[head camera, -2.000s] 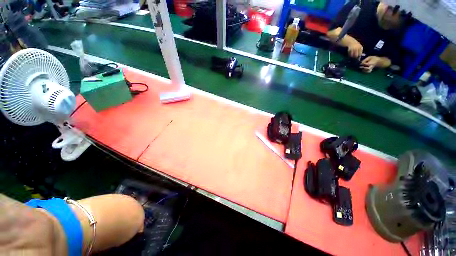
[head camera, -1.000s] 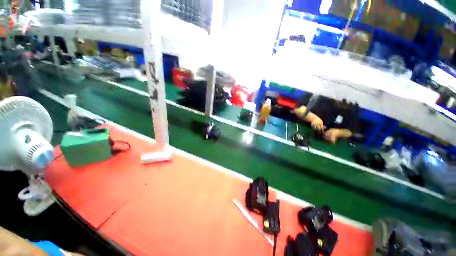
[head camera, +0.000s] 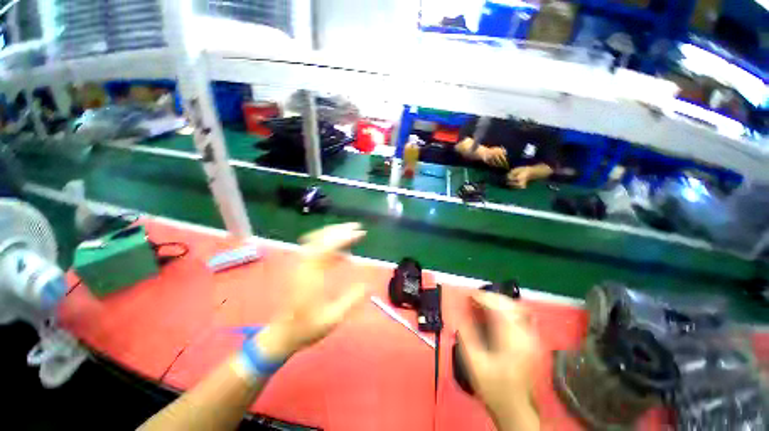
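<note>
My left hand [head camera: 316, 295], with a blue strap [head camera: 260, 353] at the wrist, is over the middle of the red mat [head camera: 190, 311], blurred, fingers apart and empty. My right hand [head camera: 503, 349] is over the black devices at the right, blurred; it covers most of a black device [head camera: 464, 364], and whether it grips it cannot be told. Part of another black device [head camera: 503, 289] shows behind the hand. A black camera body [head camera: 406, 284] with a flat black cover [head camera: 430, 310] lies between the hands, beside a thin pale strip [head camera: 402, 321].
A green box [head camera: 116, 263] and a white fan [head camera: 29, 252] are at the left. A pale block [head camera: 233, 257] lies by a white post [head camera: 211, 160]. A motor-like machine [head camera: 615, 362] stands right. Behind runs a green belt [head camera: 354, 220] with a black device [head camera: 310, 199]; a person works opposite.
Both hands have come into view over the mat, the right one over the right-hand devices. The camera view has shifted, so the bench things appear further left than a second ago.
</note>
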